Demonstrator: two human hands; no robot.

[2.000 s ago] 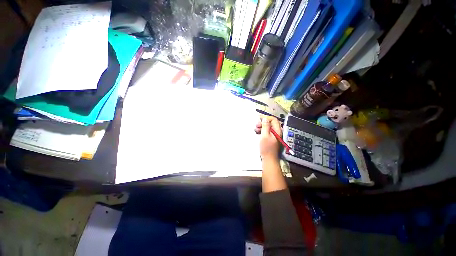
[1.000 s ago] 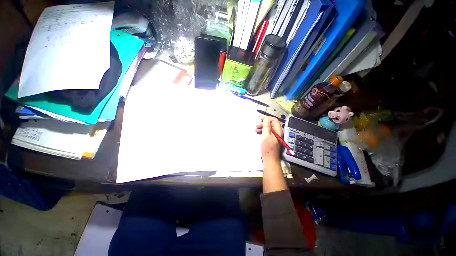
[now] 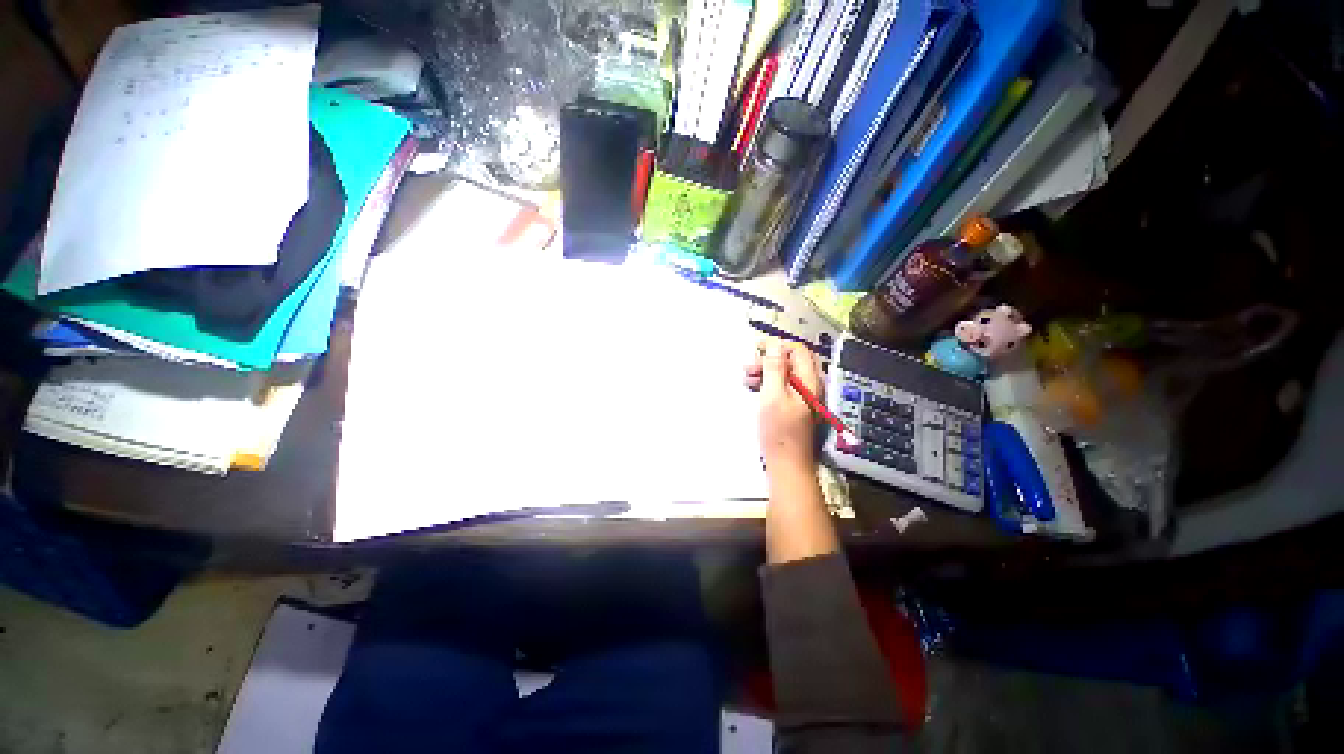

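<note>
My right hand (image 3: 787, 398) is bare and rests at the right edge of the glaring white paper sheets (image 3: 546, 390), close against the calculator's left side. It holds a thin red pen (image 3: 815, 401), which slants down to the right with its lower end over the left keys of the light grey calculator (image 3: 908, 423). Writing on the sheets is washed out by the light. My left hand is not in view.
Papers and a teal folder (image 3: 386, 130) are piled at left under a handwritten sheet (image 3: 184, 140). Behind the paper stand a black rectangle (image 3: 602, 180), a dark tumbler (image 3: 772, 189) and blue folders (image 3: 951, 140). A brown bottle (image 3: 917, 287), a figurine (image 3: 991, 335) and a blue stapler (image 3: 1019, 474) are at right.
The whole view has shifted slightly, so everything sits a little further left. My right hand and the red pen keep almost the same place beside the calculator.
</note>
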